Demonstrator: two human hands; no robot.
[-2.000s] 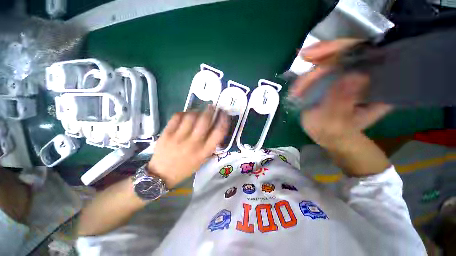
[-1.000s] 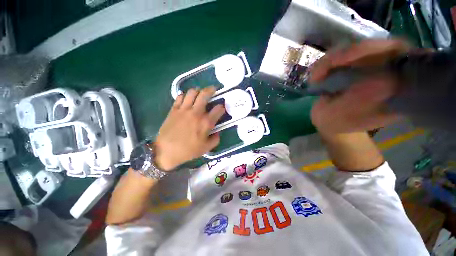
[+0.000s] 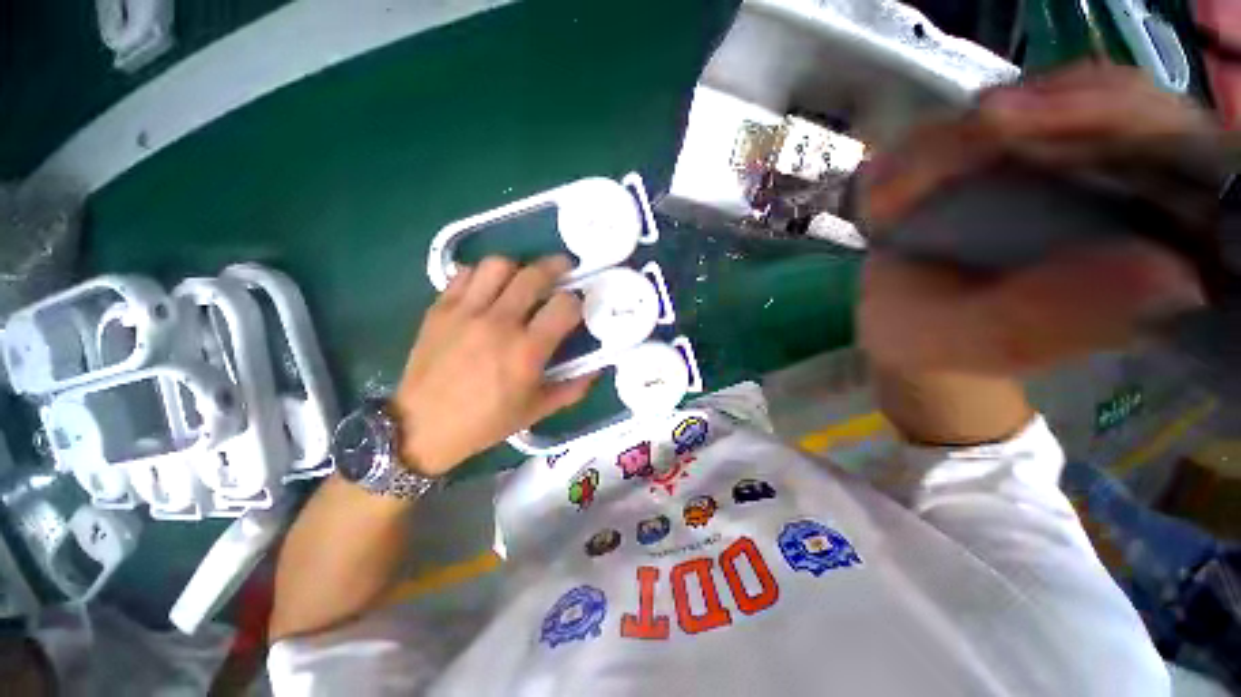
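Three white looped housings lie fanned on the green surface, round ends to the right: the top housing point(image 3: 599, 225), the middle housing point(image 3: 621, 305) and the bottom housing point(image 3: 653, 376). My left hand point(image 3: 497, 347) lies over their loops, fingers on the top and middle ones, seemingly holding them down. My right hand point(image 3: 1007, 232) is at the right, blurred, closed around a dark grey electric screwdriver point(image 3: 1034, 218). The screwdriver's tip is not clear. The silver screw feeder point(image 3: 708, 143) stands just left of the right hand, with its open front showing.
A pile of white housings point(image 3: 293, 361) lies at left, with a small white looped part point(image 3: 85, 545) and a flat white bar point(image 3: 225, 565) below it. Clear plastic wrap point(image 3: 41, 245) is at far left. A pale rail point(image 3: 259, 82) curves behind. A person's part shows at bottom left.
Since the first frame the three housings have turned from upright to lying sideways under my left hand. The view has shifted, showing more of the feeder. My right hand still holds the screwdriver.
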